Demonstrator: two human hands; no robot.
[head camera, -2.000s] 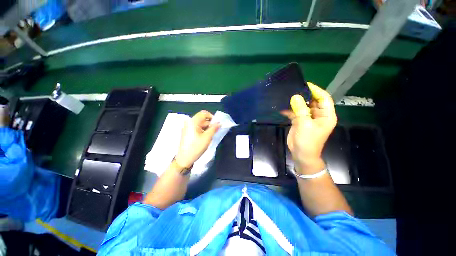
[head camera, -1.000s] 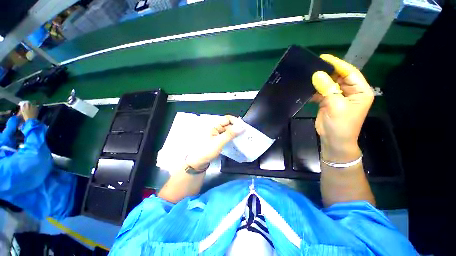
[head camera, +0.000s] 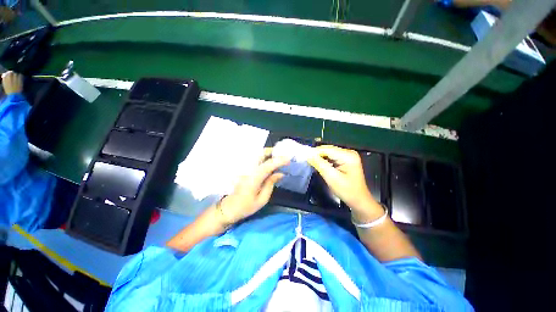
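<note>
A white protective film (head camera: 291, 150) is bunched between my two hands over the left end of the near foam tray (head camera: 366, 214). A bluish, translucent part lies below it over a dark unit (head camera: 294, 178). My left hand (head camera: 249, 190) pinches the film's left side. My right hand (head camera: 344, 177) pinches its right side, and its fingers hide part of the tray. The glossy black units to the right in this tray are uncovered. A loose film stack (head camera: 220, 157) lies to the left of my hands.
A long foam tray (head camera: 160, 159) with glossy dark units and small white scraps stands at the left. Beyond it are a small white bottle (head camera: 68, 70) and another person's blue sleeve (head camera: 15, 131). A metal post (head camera: 454, 76) rises at the right behind the near tray.
The black unit that my right hand held raised is down at the tray's left end. My right hand has moved left and down to the film, beside my left hand.
</note>
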